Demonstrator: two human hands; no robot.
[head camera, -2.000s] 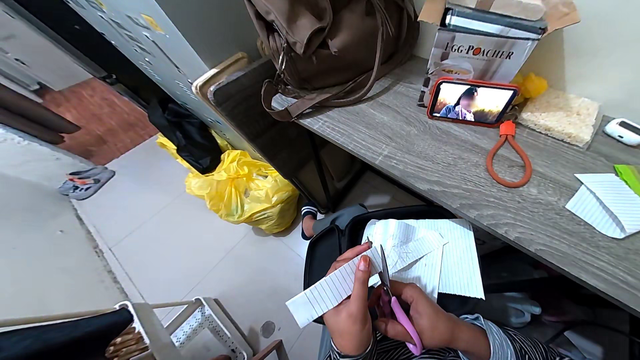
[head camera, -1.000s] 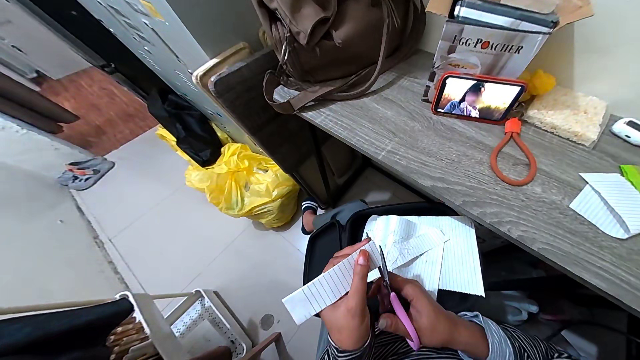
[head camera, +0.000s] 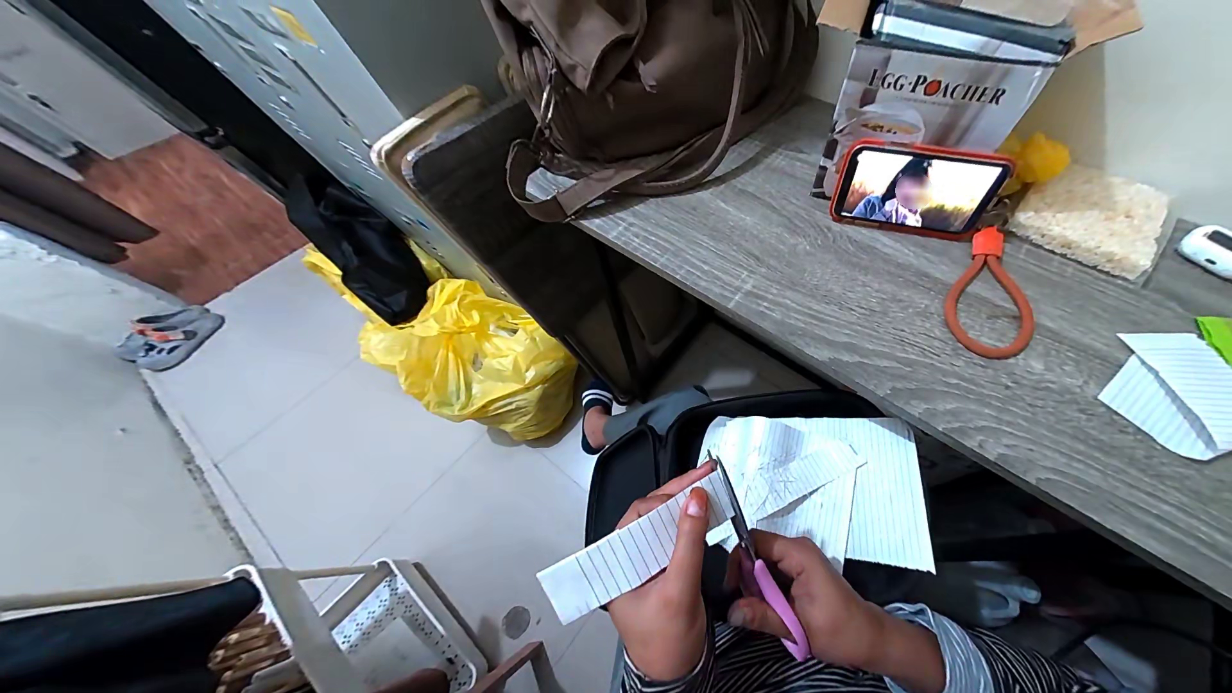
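Note:
My left hand (head camera: 669, 587) pinches a folded strip of lined paper (head camera: 616, 558), which sticks out toward the lower left. In my right hand (head camera: 818, 597) is a pair of scissors with pink handles (head camera: 778, 606); its dark blades lie against the right end of the strip. Beneath and behind both hands, lined paper sheets (head camera: 890, 491) and cut pieces lie on a black case or tray (head camera: 616, 481) over my lap. Whether the blades are fully closed is hard to tell.
A wood-grain table (head camera: 818, 308) holds a brown bag (head camera: 645, 96), a phone (head camera: 919, 188) with an orange strap, an egg poacher box (head camera: 943, 96), a sponge-like block (head camera: 1097, 221) and folded lined papers (head camera: 1174, 395). Yellow plastic bags (head camera: 472, 356) and a white basket (head camera: 404, 626) stand on the left.

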